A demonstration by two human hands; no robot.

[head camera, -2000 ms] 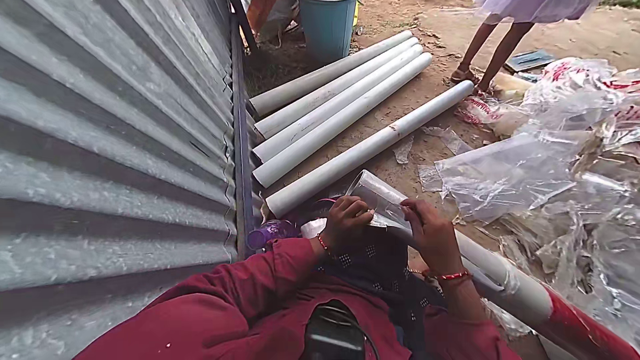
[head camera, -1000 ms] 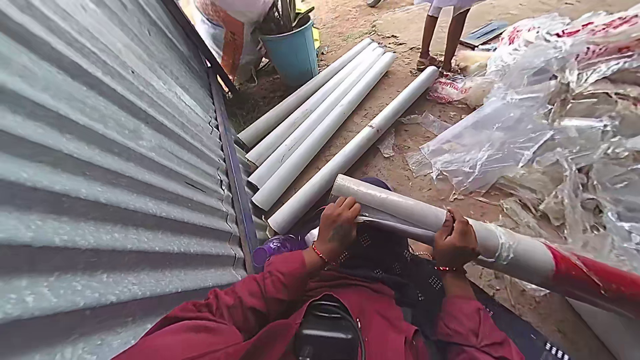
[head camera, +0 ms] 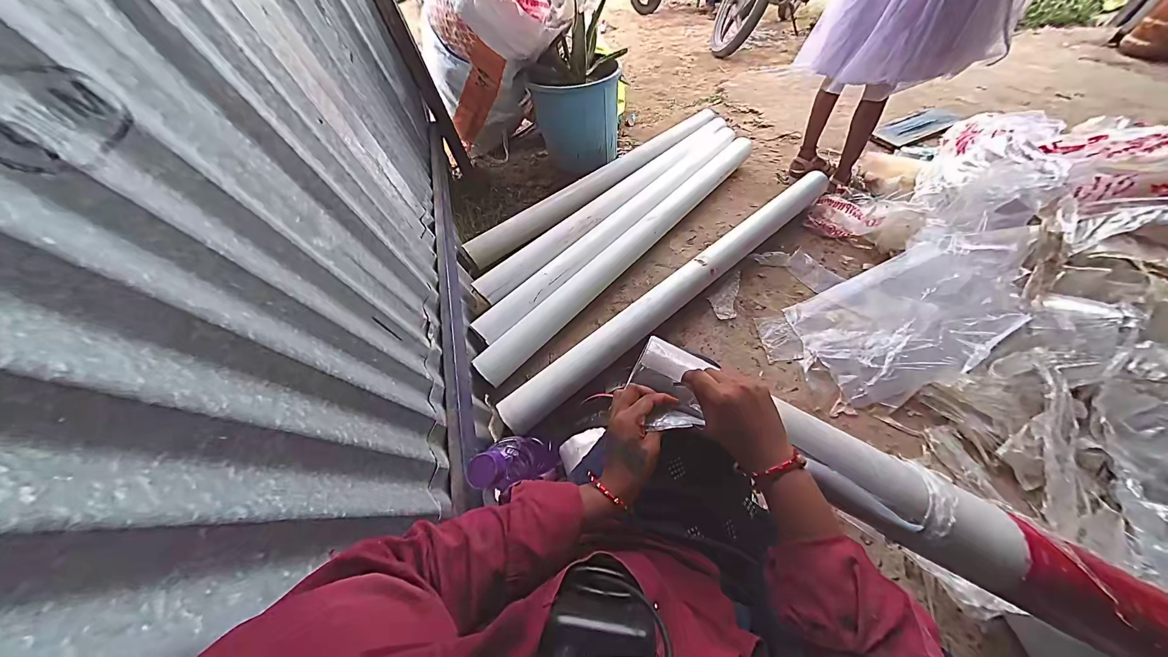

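Note:
A long pale grey pipe or roll core (head camera: 876, 456) lies across my lap, with a red section at its lower right and clear plastic film (head camera: 940, 502) round part of it. At its near end, my left hand (head camera: 639, 429) pinches the edge of a film or sheet (head camera: 673, 420). My right hand (head camera: 741, 411) rests on the top of the same end, its fingers bent over the edge. Both hands are close together, with a beaded bracelet on each wrist. Which layer each finger grips is partly hidden.
Several pale pipes (head camera: 639, 310) lie on the ground ahead. Corrugated metal sheeting (head camera: 228, 365) stands at the left, with a purple bottle (head camera: 511, 463) beside it. Crumpled plastic film (head camera: 912, 310) is heaped at right. Beyond are a blue potted plant bucket (head camera: 577, 123) and a standing person (head camera: 844, 128).
My right hand has moved left along the pipe, close to my left hand. The film or sheet at the pipe's end has changed shape between my hands.

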